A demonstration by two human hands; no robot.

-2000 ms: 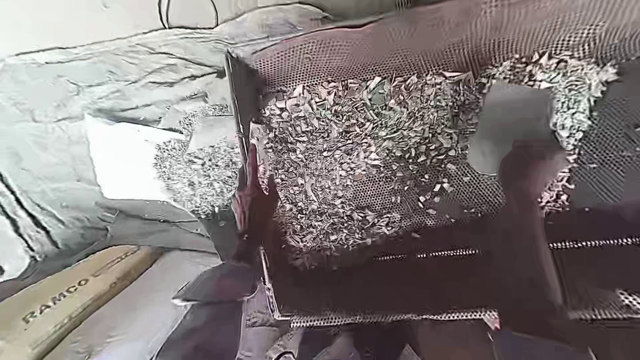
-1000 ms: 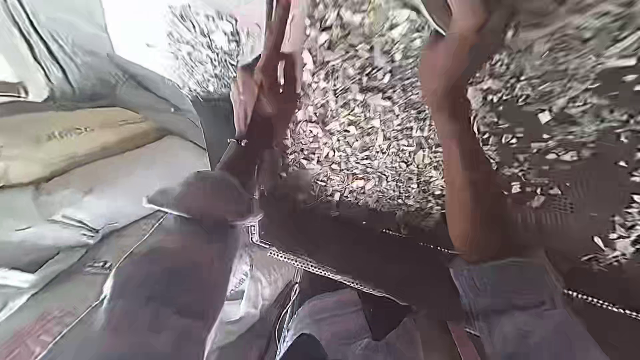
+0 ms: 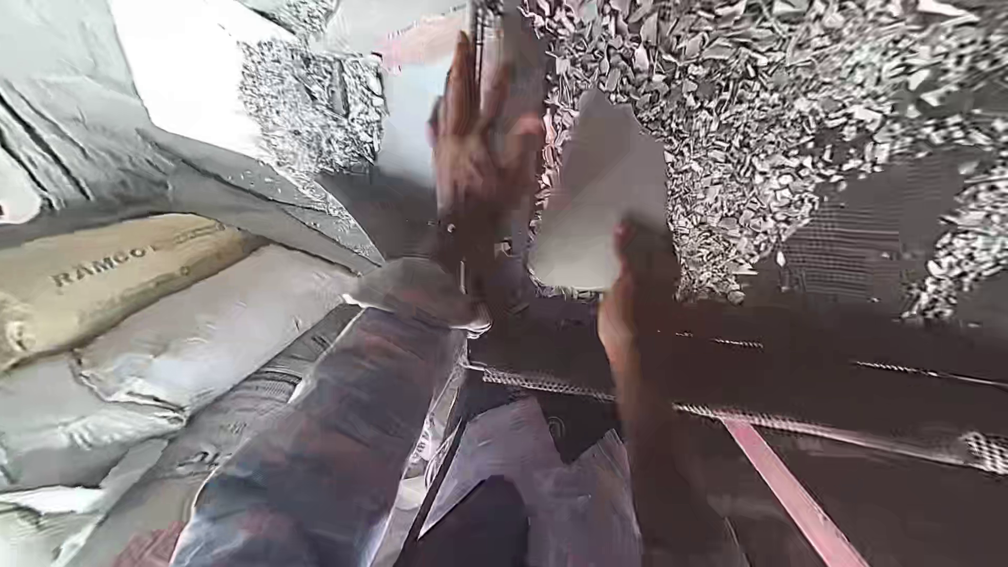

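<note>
A mesh-bottomed tray (image 3: 858, 224) holds a spread of small pale flakes or chips (image 3: 732, 181). My left hand (image 3: 480, 157) lies over the tray's left side wall, fingers pointing away from me and somewhat apart, with nothing seen in its grip. My right hand (image 3: 630, 276) grips the near right edge of a flat pale sheet (image 3: 602, 197), which lies against the flakes just right of my left hand. The lower part of my right hand is dark and blurred.
Beyond the tray's left wall, more flakes (image 3: 307, 110) lie by a white sheet (image 3: 185, 71) on grey sheeting. Filled sacks (image 3: 118, 276), one yellowish and printed, lie at the left. The tray's near rim (image 3: 803, 429) runs in front of my body, with a pink strip (image 3: 795, 488) below it.
My right hand has come from the tray's right part to its left end with the flat sheet. My left hand remains at the left wall. The view has moved closer.
</note>
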